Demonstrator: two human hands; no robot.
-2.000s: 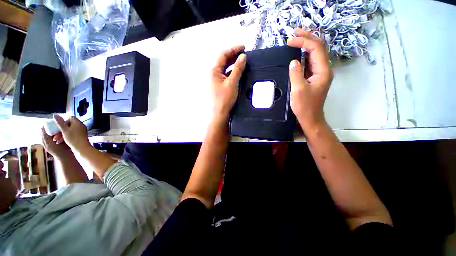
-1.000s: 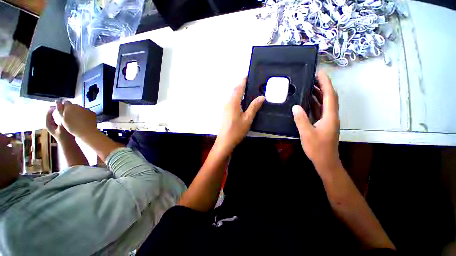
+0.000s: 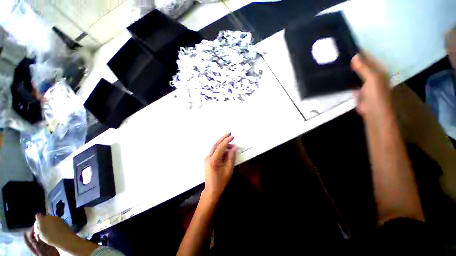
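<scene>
A black box with an insert tray [image 3: 320,75] and a white device [image 3: 325,51] in its centre is at the upper right, slightly blurred. My right hand [image 3: 372,82] grips its right edge, with the thumb on top. My left hand [image 3: 220,160] is empty over the table's front edge, its fingers apart and slightly curled. The fingers of my right hand under the box are hidden.
A cable pile [image 3: 220,67] lies on the white table [image 3: 165,145]. Open black boxes [image 3: 137,65] stand behind it. At left are a box with a white device [image 3: 95,175], an empty insert [image 3: 62,205], clear plastic bags [image 3: 60,135] and another person's hands [image 3: 55,232].
The view has turned to the right. My left hand has let go of the box. My right hand has carried the box off to the right, away from my left hand.
</scene>
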